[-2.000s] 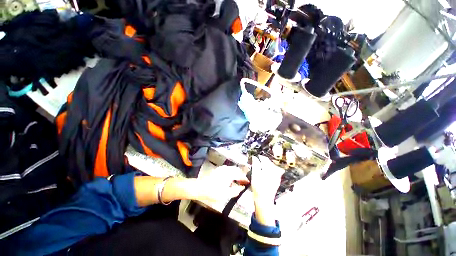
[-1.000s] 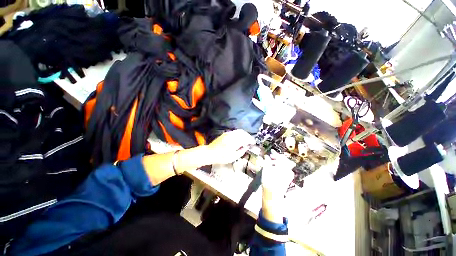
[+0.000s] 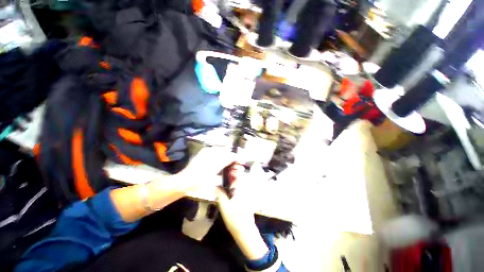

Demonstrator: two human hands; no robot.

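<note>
The frame is blurred and the table washed out. The overlock-type machine point(image 3: 270, 119) stands ahead of my hands. My left hand point(image 3: 204, 170) is at its front left, fingers close to my right hand. My right hand point(image 3: 248, 183) is beside it, fingers closed around a small dark red thing point(image 3: 232, 176) that looks like thread snips, between the hands. What my left fingers hold is too washed out to tell. Dark garment pieces with orange panels point(image 3: 79, 159) lie heaped left of the machine. The narrow dark strip cannot be made out at my fingers.
A white bent lamp point(image 3: 207, 71) stands over the machine's left side. Black thread cones point(image 3: 408, 56) on white bases are at the right. A red thing point(image 3: 358, 101) lies behind the table point(image 3: 339, 196). Striped dark garments point(image 3: 21, 204) are at the far left. Something red point(image 3: 422, 257) is at lower right.
The view has shifted, moving the machine up and left in the picture. My hands have come together in front of it. The red snips have left their place on the table to the right.
</note>
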